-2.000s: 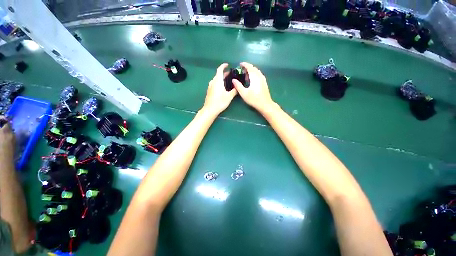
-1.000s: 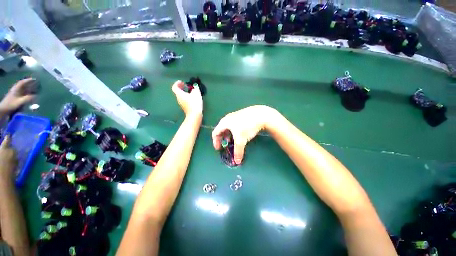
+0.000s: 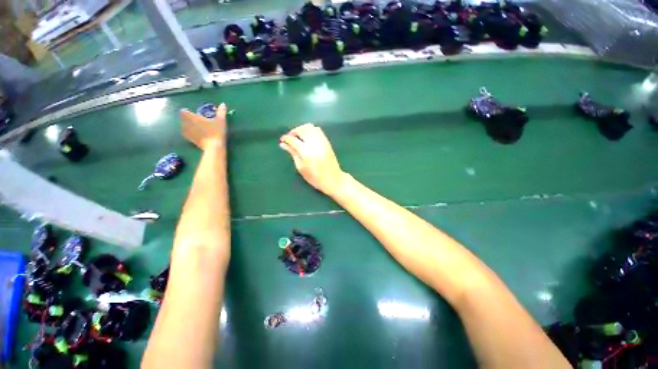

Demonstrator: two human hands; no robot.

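Observation:
My left hand (image 3: 205,130) is at the far side of the green surface, fingers spread, at a blue-silver disc (image 3: 208,109) partly hidden behind it; a firm grip cannot be seen. My right hand (image 3: 310,151) is to its right above the surface, fingers curled together, with nothing clearly visible in it. A black housing (image 3: 301,254) with a green-ended component and red leads lies alone nearer me. Two small metal rings (image 3: 275,320) lie just in front of it. Another blue-silver disc (image 3: 168,166) with a pale lead lies left of my left forearm.
Piled black units stand at lower left (image 3: 79,324) and lower right (image 3: 635,288). More black units line the far rail (image 3: 389,32). Two disc-and-housing pairs lie at right (image 3: 501,122). A white metal post (image 3: 72,205) slants at left, beside a blue tray (image 3: 9,303).
My right hand has let go of the black housing and moved forward. My left hand has moved away left to the disc. The view has turned left; the neighbour's hands are out of view.

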